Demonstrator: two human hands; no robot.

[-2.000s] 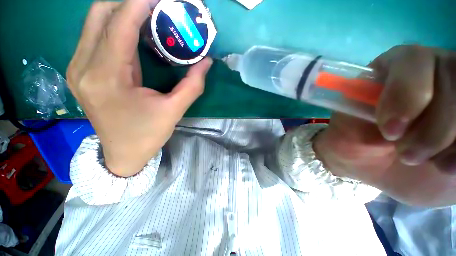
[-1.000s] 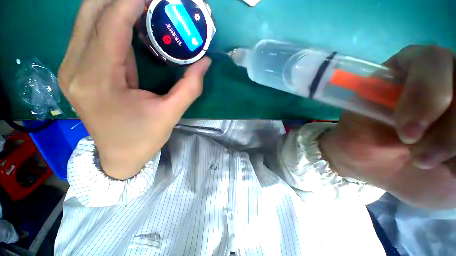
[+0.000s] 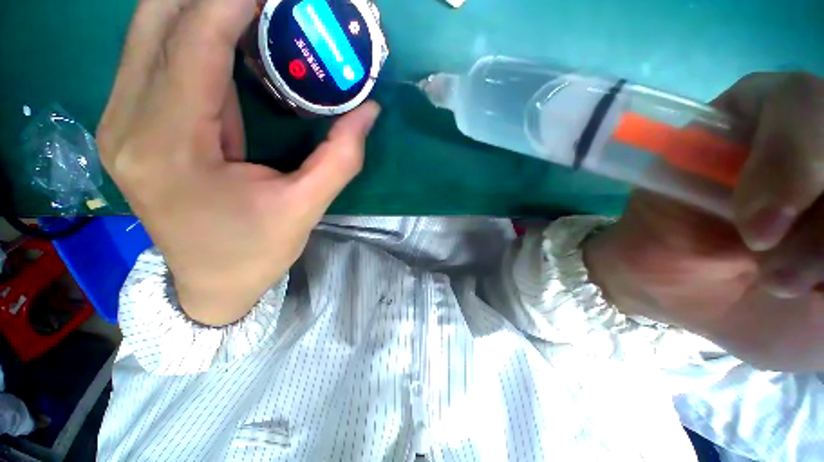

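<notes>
A round smartwatch with a silver rim and a lit screen, blue bar and red dot, is held at the top left of centre. My left hand grips it between thumb and fingers, screen up, over the bench. My right hand is closed around the rear of a large clear syringe with a black ring and an orange part inside. The syringe points left. A faint thin needle at its tip reaches towards the watch's right rim; whether it touches cannot be told. My right fingers are partly cut off by the right edge.
The green bench lies under both hands. Crinkled clear film lies at its left. A blue bin and a red stool are below the bench edge at the left. A white corner shows at the top edge.
The syringe and my right hand have moved right, and its nozzle end has risen slightly in the picture. My left hand and the watch have shifted slightly left.
</notes>
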